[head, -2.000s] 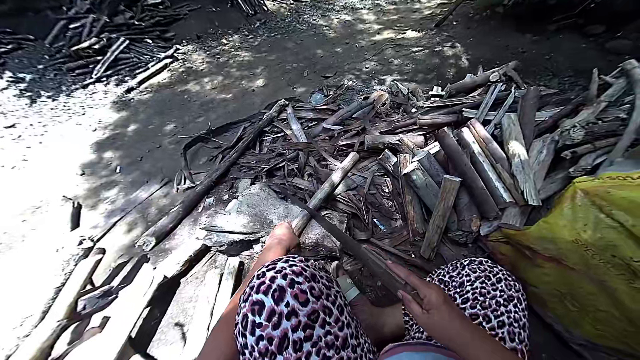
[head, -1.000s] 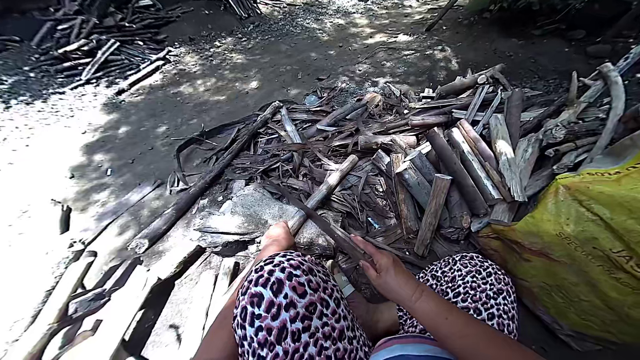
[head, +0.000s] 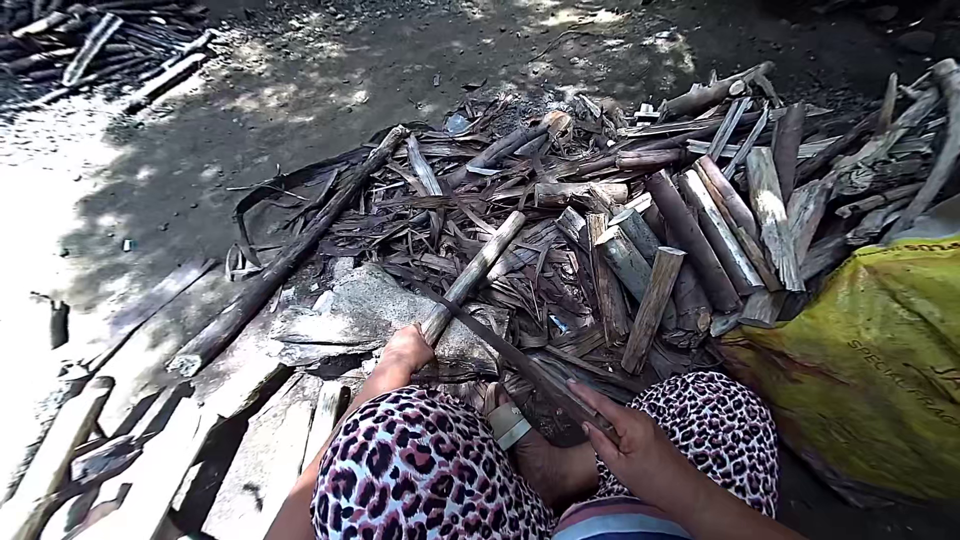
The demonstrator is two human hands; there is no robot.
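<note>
My left hand grips the near end of a cut wooden stick, which slants up and to the right over a grey stone slab. In my right hand is the handle end of a long dark blade, likely a machete. The blade reaches up and left across the stick, just beyond my left hand; whether it touches the wood I cannot tell. Stripped bark lies around the stick's far end. My knees, in patterned cloth, and a sandalled foot are below.
Short split logs are piled to the right, beside a yellow printed sack. A long dark branch lies left of the bark. Wooden slats are at lower left, and a firewood heap lies at far upper left.
Between the earlier frames, my right hand and the blade rise slightly; now they are lower again relative to my knees. My left hand stays on the stick.
</note>
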